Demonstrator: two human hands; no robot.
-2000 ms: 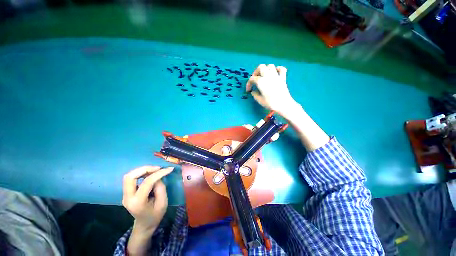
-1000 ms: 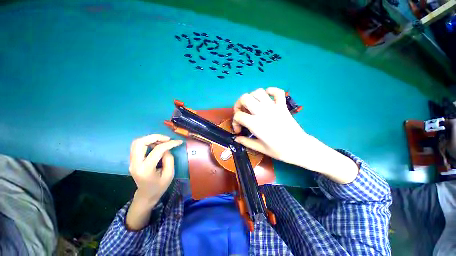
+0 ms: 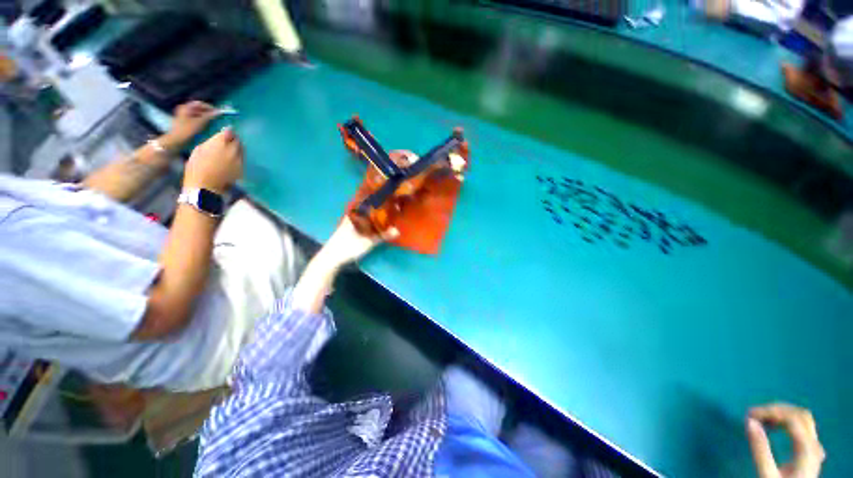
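Note:
The three-armed fixture with black bars along its arms stands on an orange-red base plate at the upper middle of the bench. My left hand grips the fixture's near side, by the lower arm end; its fingertips are partly hidden. My right hand is at the lower right, cut off by the edge, with curved fingers. Whether it pinches a small part cannot be told. Small black parts lie scattered on the green bench, right of the fixture. The picture is blurred.
Another person's two hands and a wristwatch are close on the left. Black trays are at the upper left. The bench's front edge runs diagonally before me. A further bench with a person's hand is at the upper right.
The view has swung to the left. The fixture now stands farther from my body with my left hand on it. My right hand has left the fixture and is far to the right.

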